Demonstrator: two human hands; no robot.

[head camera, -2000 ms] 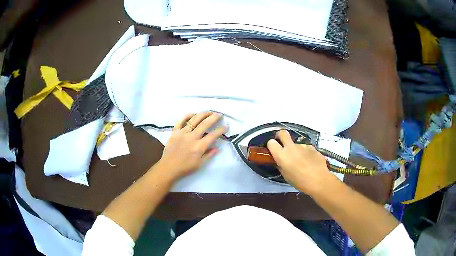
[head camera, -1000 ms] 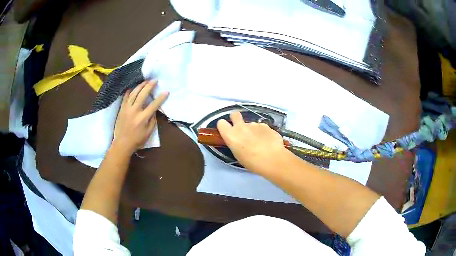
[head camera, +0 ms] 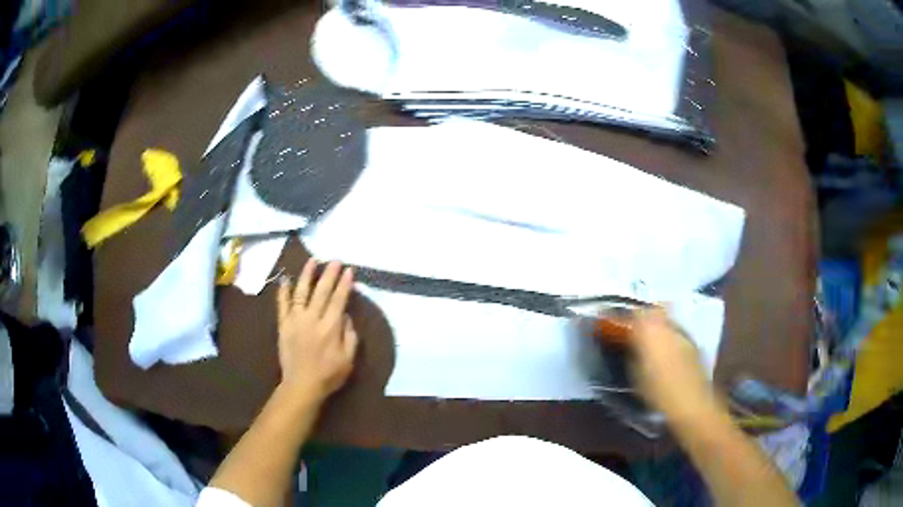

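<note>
A sleeve piece [head camera: 446, 188] lies white side up across the brown table, with a narrow dark strip [head camera: 465, 289] along its length. Its left end shows dark patterned cloth [head camera: 309, 153]. My right hand [head camera: 665, 352] grips the steam iron [head camera: 612, 347] by its orange-brown handle, over the lower right of the piece; both are blurred, and whether the iron touches the cloth cannot be told. My left hand [head camera: 317, 327] lies with fingers spread, its fingertips at the left end of the dark strip, holding nothing.
A stack of sleeve pieces [head camera: 535, 69] lies beyond the working piece. A yellow cloth strip [head camera: 139, 203] and another white and dark piece [head camera: 183, 297] lie at the left. The iron's hose [head camera: 762, 406] trails right. The brown pressing table [head camera: 248, 396] curves at its edge.
The iron has moved right along the piece with my right hand. My left hand has left the dark cloth at the left and moved right and down. The sleeve's left end now shows its dark face.
</note>
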